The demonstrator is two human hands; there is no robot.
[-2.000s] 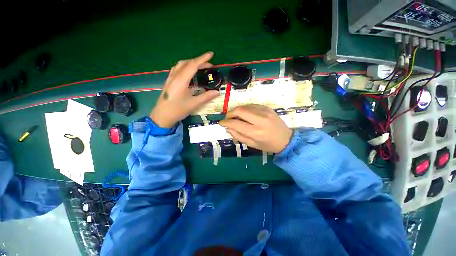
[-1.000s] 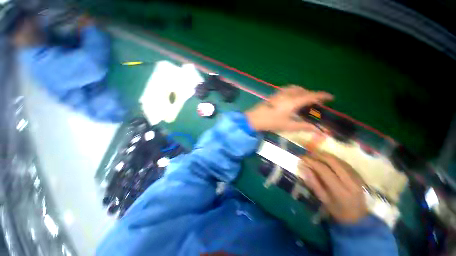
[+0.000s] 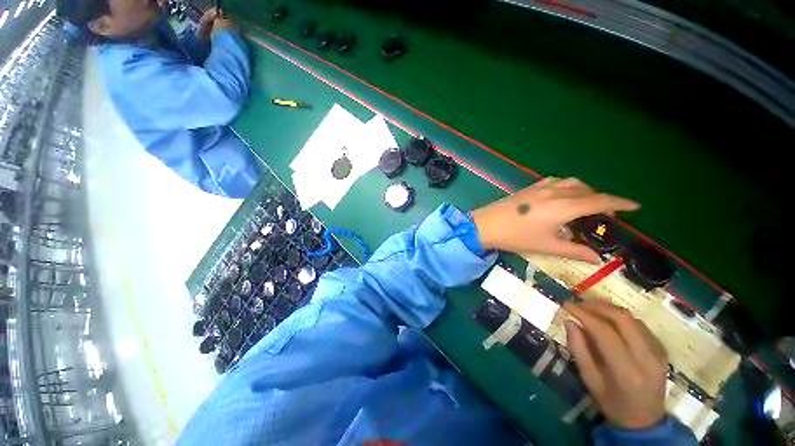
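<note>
My left hand (image 3: 545,219) spans a round black watch body (image 3: 600,232) with a small yellow mark lit on its face, thumb on one side and fingers on the other. A second, dark watch body (image 3: 649,265) stands beside it. Both are at the far edge of a cream fixture strip (image 3: 697,344) with a red tape strip (image 3: 600,275). My right hand (image 3: 621,359) rests over the white strip (image 3: 523,299), fingers bent together; its fingertips hide whether it holds anything. Dark modules under tape tabs (image 3: 523,344) lie nearer me.
Several round units, one with a white-lit face (image 3: 398,196), sit beside paper sheets (image 3: 324,152) with a dark disc. A yellow tool (image 3: 290,104) lies beyond. A tray of dark units (image 3: 253,283) is below the bench edge. Another person (image 3: 170,96) is at upper left.
The view has swung left, bringing in the other person and lower tray. Both hands keep their places at the fixture. The separate unit's face has turned from red-pink to white.
</note>
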